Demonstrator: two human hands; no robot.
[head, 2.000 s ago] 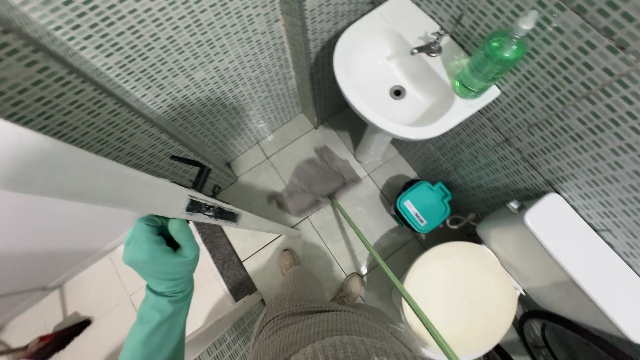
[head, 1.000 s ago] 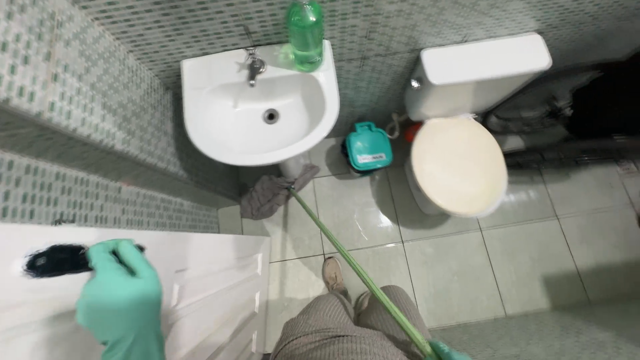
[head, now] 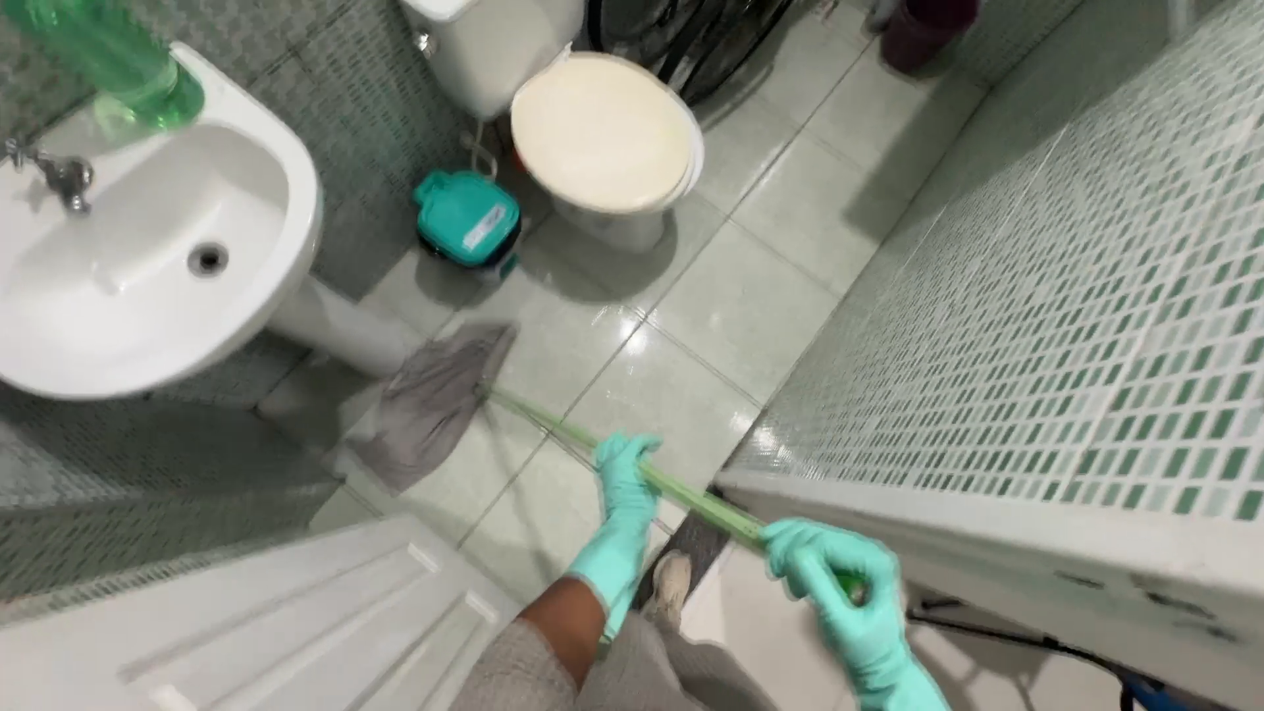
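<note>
In a turquoise rubber glove, my left hand (head: 628, 479) is round the middle of a green pole (head: 701, 502). Nearer the pole's top end, my right hand (head: 834, 578), gloved alike, is closed on it. At the far end of the pole a grey cloth (head: 430, 405) lies spread on the tiled floor, beside the pedestal (head: 341, 321) of the white washbasin (head: 267, 168). Part of the cloth looks blurred.
A white door (head: 286, 612) stands at lower left. A teal lidded container (head: 469, 219) sits between basin and toilet (head: 604, 133). A green bottle (head: 148, 84) stands on the basin. A tiled wall (head: 1106, 326) bounds the right; a dark bucket (head: 923, 35) is far back.
My left hand has let go of the door and now holds the pole. The door was at that hand in both earlier frames. The view has turned and shifted a lot.
</note>
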